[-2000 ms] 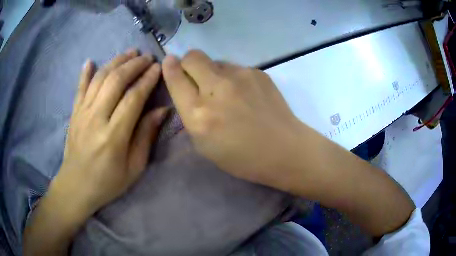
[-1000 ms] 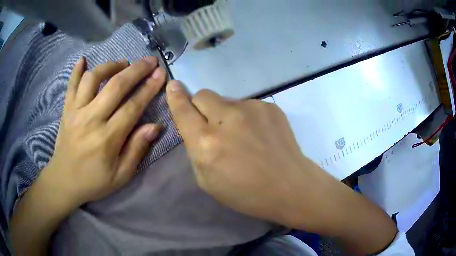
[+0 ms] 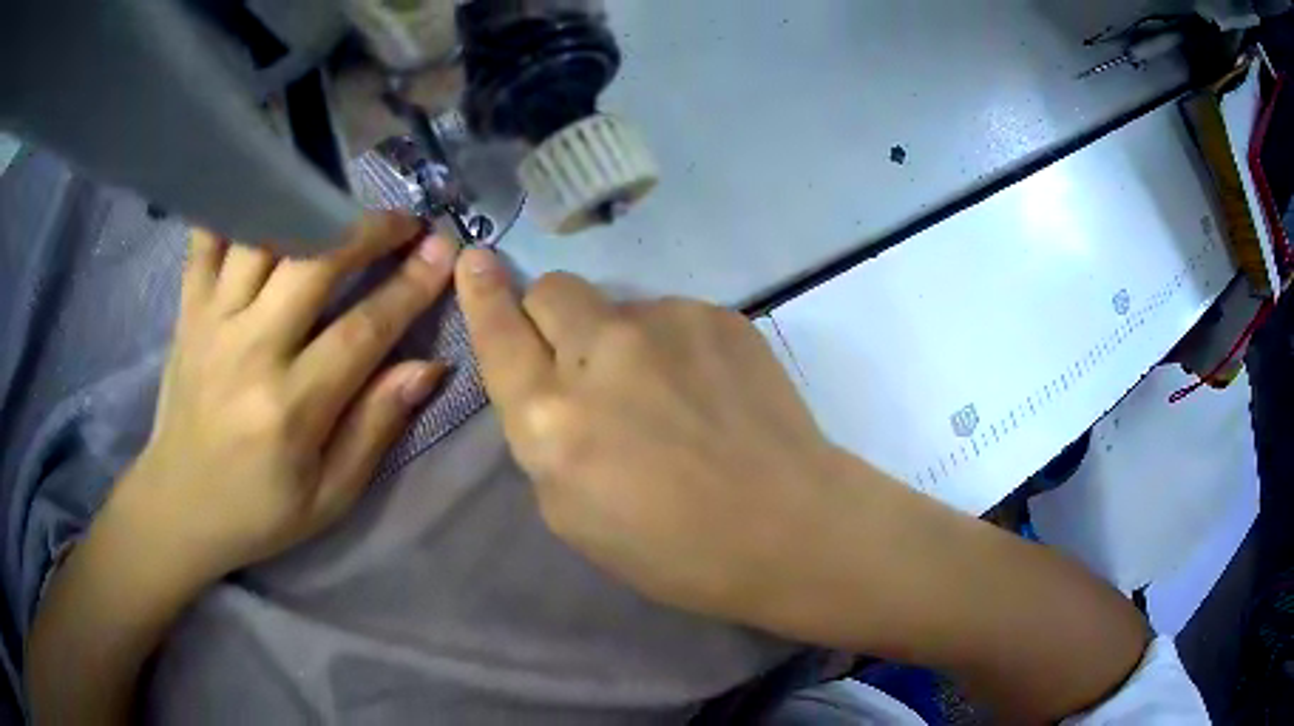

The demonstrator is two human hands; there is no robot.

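The taupe-grey fabric [image 3: 568,567] lies over the bed and hangs toward me, with a fine-striped part [image 3: 451,372] between my hands. My left hand [image 3: 277,383] lies flat on it, fingers spread, some fingertips partly hidden under the machine head. My right hand [image 3: 639,426] has its index fingertip on the fabric's edge, beside my left index fingertip, other fingers curled. Whether it pinches the edge is hidden. Both fingertips are just in front of the presser foot [image 3: 437,187]. The needle point cannot be made out.
The grey sewing machine head [image 3: 156,114] covers the upper left. A white ribbed wheel [image 3: 586,173] hangs below a black round fitting [image 3: 539,64]. The pale machine bed [image 3: 795,170] meets a white tabletop with a printed ruler [image 3: 1043,376] at a dark gap. A red cord [image 3: 1256,319] is at far right.
The machine head, black fitting and white wheel have come further into view. The fingertips are now closer to the presser foot. Less of the striped fabric shows. Both hands stay on the cloth.
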